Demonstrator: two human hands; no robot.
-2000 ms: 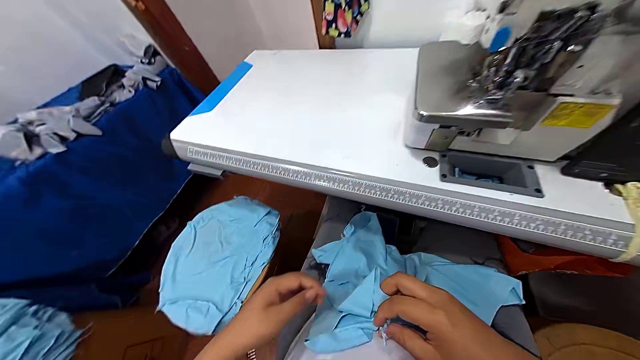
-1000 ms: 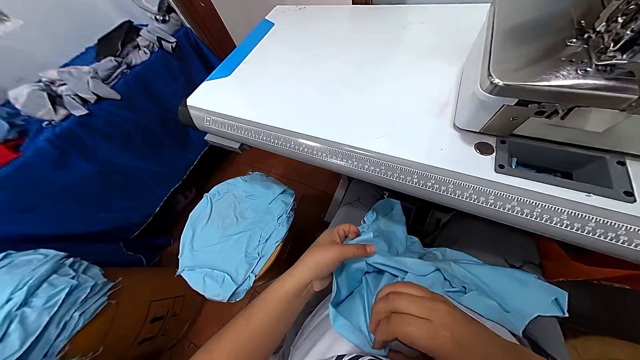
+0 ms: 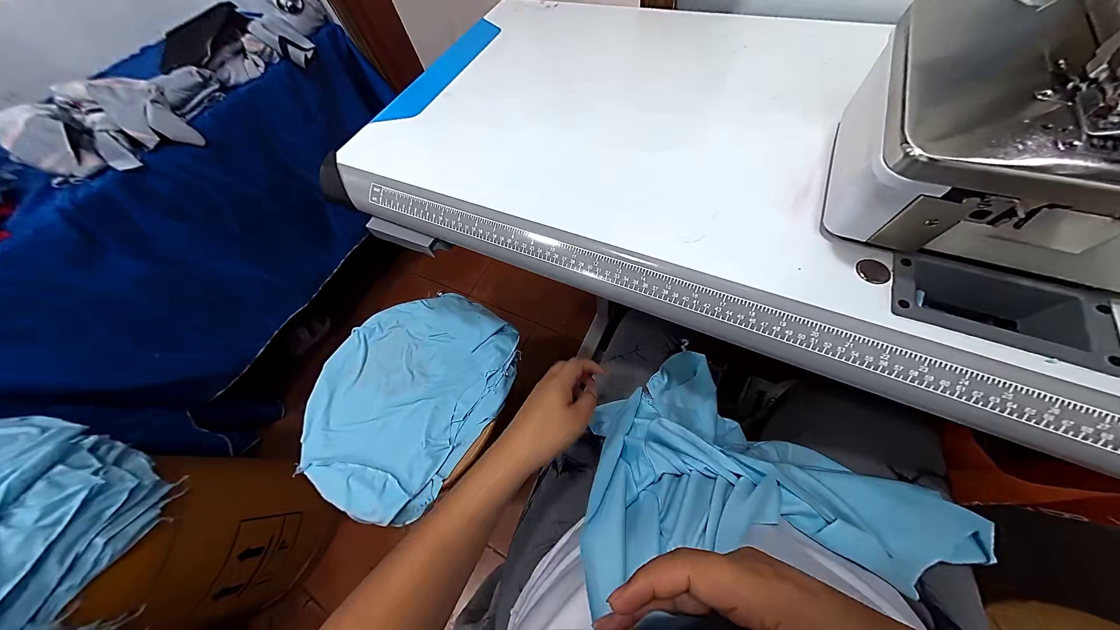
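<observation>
A light blue piece of fabric [image 3: 674, 481] lies gathered across my lap, below the table's front edge. My left hand [image 3: 569, 402] is just left of its upper part, fingers curled; whether a fingertip pinches anything is not clear. Over the fabric's lower end rests my right hand [image 3: 700, 586], its fingers bent and its grip on the cloth hard to make out. To the left of my left forearm, a flat pile of light blue fabric pieces [image 3: 407, 407] sits on a rounded support.
A white sewing table [image 3: 612, 114] with a printed ruler edge [image 3: 612, 271] spans the view ahead, bearing an overlock sewing machine [image 3: 989, 131]. More blue pieces [image 3: 70, 516] lie on a cardboard box [image 3: 219, 542]. Grey scraps [image 3: 114, 122] lie on a blue cloth cover [image 3: 149, 289].
My left hand has come off the blue fabric, where it was one second ago, and is now to its left. The right hand has moved down toward the fabric's lower end.
</observation>
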